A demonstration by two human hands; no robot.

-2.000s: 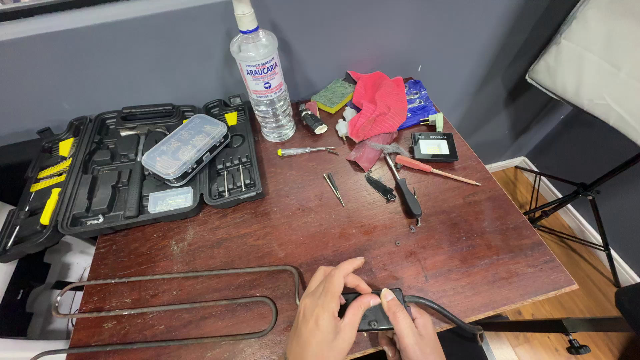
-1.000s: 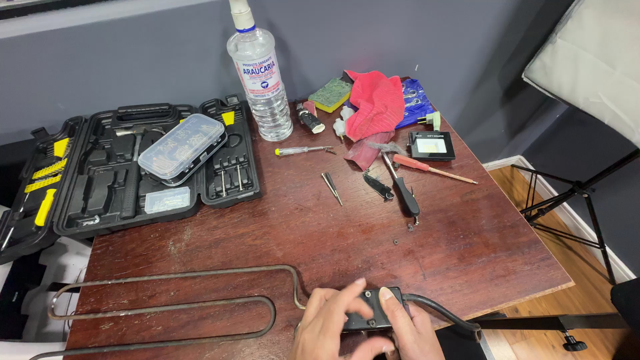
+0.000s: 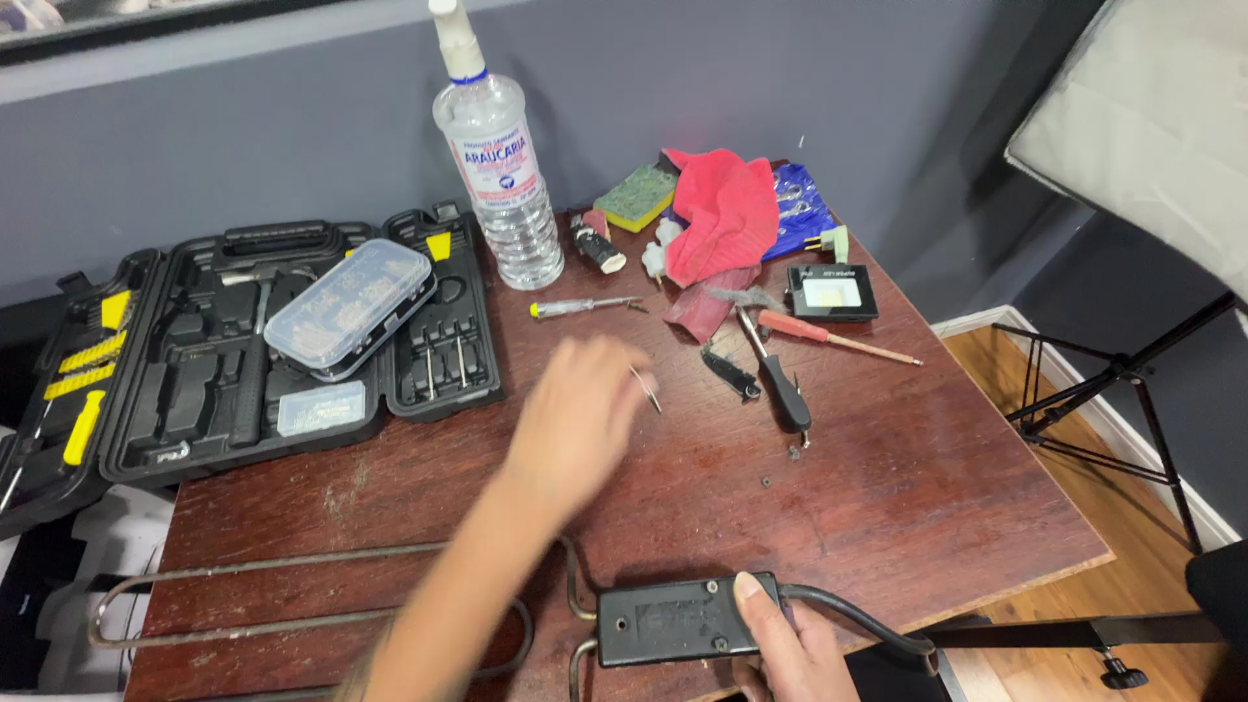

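My left hand (image 3: 585, 419), blurred, reaches over the middle of the wooden table, its fingers at a small pointed metal bit (image 3: 645, 389); whether they grip it cannot be told. My right hand (image 3: 795, 643) holds the black plastic terminal box (image 3: 673, 622) by its right end, thumb on top. Screws show in the box's cover, with an open hole near its left end. A bent metal heating element (image 3: 273, 564) runs left from the box, partly behind my left forearm, and a thick black cable (image 3: 858, 609) leaves its right end.
An open tool case (image 3: 195, 390) with a clear parts box (image 3: 351, 307) lies left. Behind are a plastic bottle (image 3: 502, 195), sponge (image 3: 636, 198) and red cloth (image 3: 721, 214). A tester screwdriver (image 3: 585, 307), black-handled tool (image 3: 783, 390), red-handled screwdriver (image 3: 838, 339) and small floodlight (image 3: 832, 292) lie beyond my hands.
My left hand has left the terminal box and moved forward to the small metal bit on the table. My right hand stays on the box.
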